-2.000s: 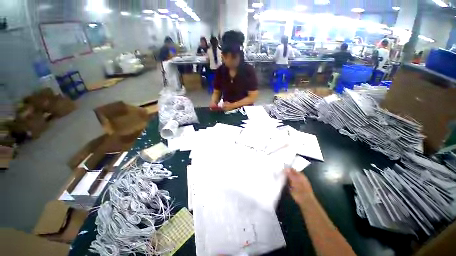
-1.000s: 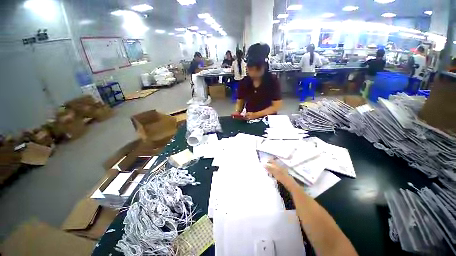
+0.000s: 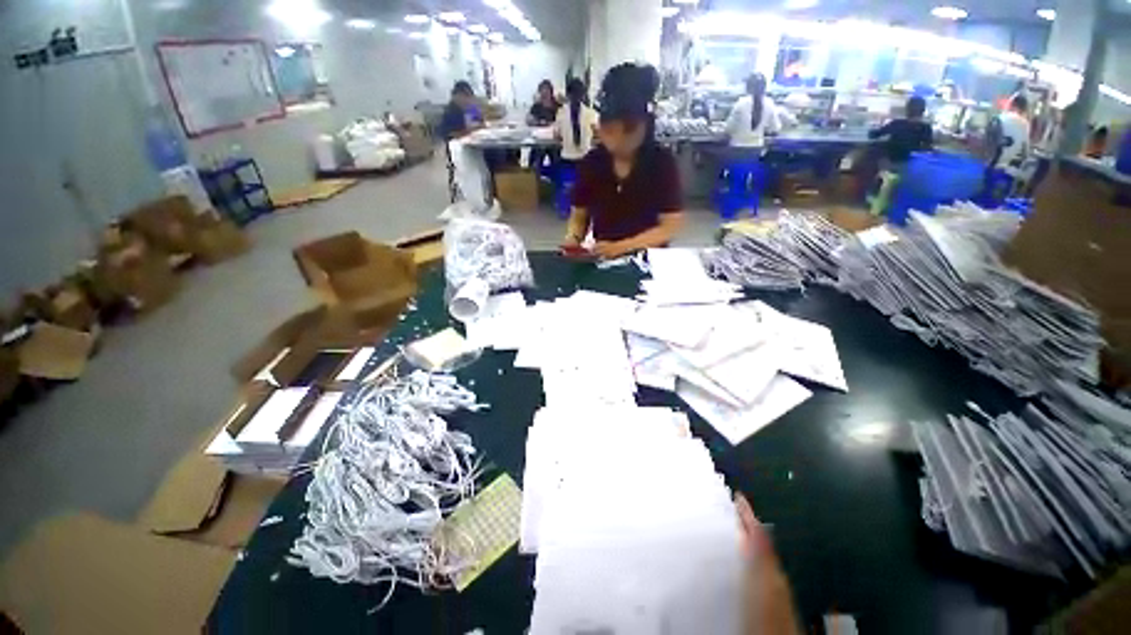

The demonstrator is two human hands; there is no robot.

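Flat white paper pieces lie overlapping in a column in front of me, the nearest cut off by the bottom edge. My right hand is at the right edge of the nearest pieces, blurred and partly cut off. Its fingertips touch or lie beside the paper edge; whether it grips them cannot be told. My left hand is not in view. A pale yellow sticker sheet lies flat left of the column. A small pale scrap shows at the bottom edge, right of my hand.
A heap of white cords lies at left. Loose white pieces are fanned mid-table. Corded bundles lean at right. A bulging clear bag and white roll stand far left. A person sits opposite. Open cartons are left of the table.
My right hand has moved from the far end of the column back towards me, to the nearest pieces' right edge. The column's near pieces look more closely stacked. The view has shifted.
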